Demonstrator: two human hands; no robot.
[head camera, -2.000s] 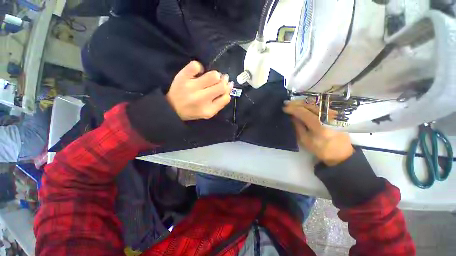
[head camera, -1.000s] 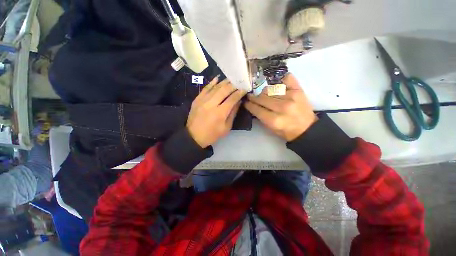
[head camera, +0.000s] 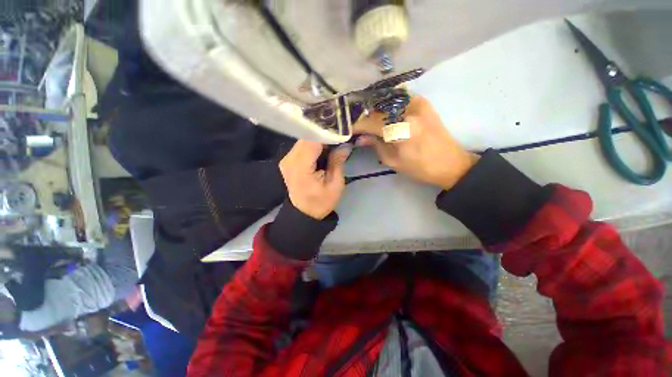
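Observation:
A dark navy-black garment (head camera: 243, 188) with a pale stitch line lies over the table's left part and hangs at its left edge. My left hand (head camera: 313, 177) pinches the garment's edge between thumb and fingers, just below the sewing machine head (head camera: 214, 51). My right hand (head camera: 424, 147) is beside it, with its fingertips at the same cloth edge near the needle area (head camera: 343, 114). The machine head and the fingers hide the cloth end and the needle tip.
Green-handled shears (head camera: 626, 110) lie on the white table (head camera: 516, 180) at the right. A cream knob (head camera: 381, 31) is on the machine. Another person's grey sleeve (head camera: 74, 294) shows at the far left, near a white bin edge (head camera: 144, 250).
My head view has shifted, and the machine head now covers the lamp fitting and white label. Both hands stay close together at the cloth edge, my left hand's fingers now more curled.

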